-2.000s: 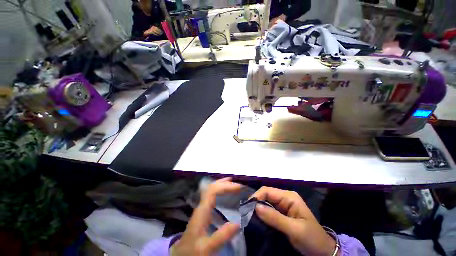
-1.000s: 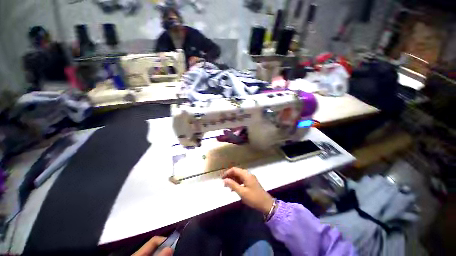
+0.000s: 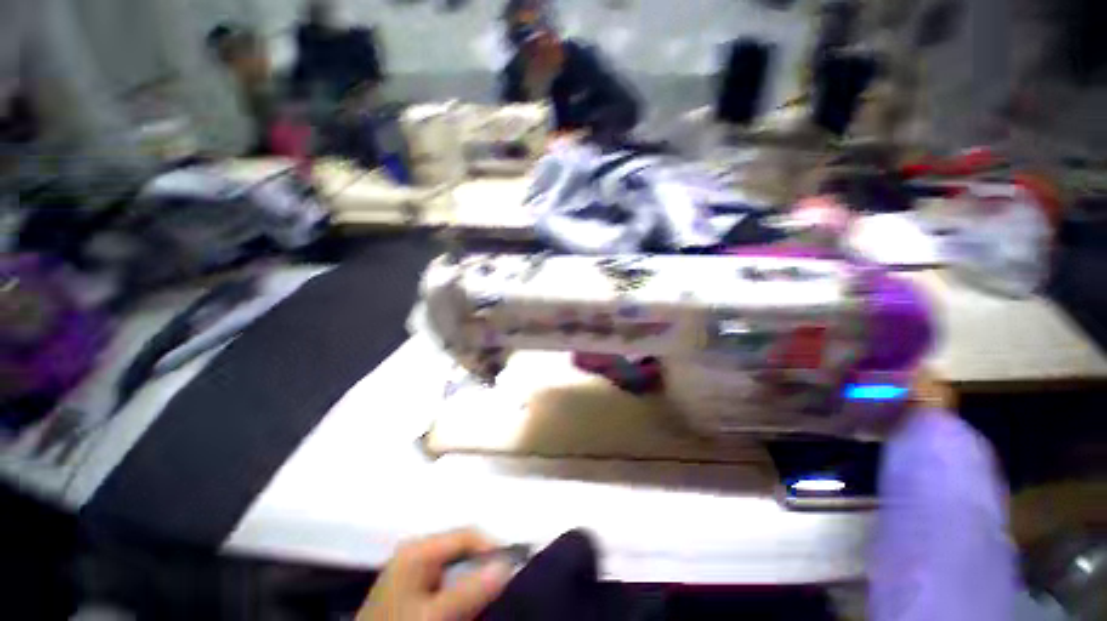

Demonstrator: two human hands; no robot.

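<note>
The frame is blurred. My left hand [image 3: 440, 575] is at the bottom edge, its fingers closed on a dark fabric piece [image 3: 552, 580] with a small grey part between thumb and finger. My right arm reaches forward in its purple sleeve. My right hand [image 3: 929, 391] is at the purple right end of the sewing machine [image 3: 607, 303]; only a small part shows and its fingers are hidden. A long black panel [image 3: 261, 382] lies flat left of the machine. The needle area is brightly lit.
A phone [image 3: 828, 476] lies on the white table [image 3: 364, 485] below the machine's right end. A second purple machine [image 3: 43, 322] is at the far left. White and black fabric [image 3: 631, 200] is heaped behind. A person [image 3: 565, 79] sits at the back.
My right hand has moved from above the table's front edge to the machine's right end. My left hand shows more fully with the dark fabric. The view has swung left since one second ago.
</note>
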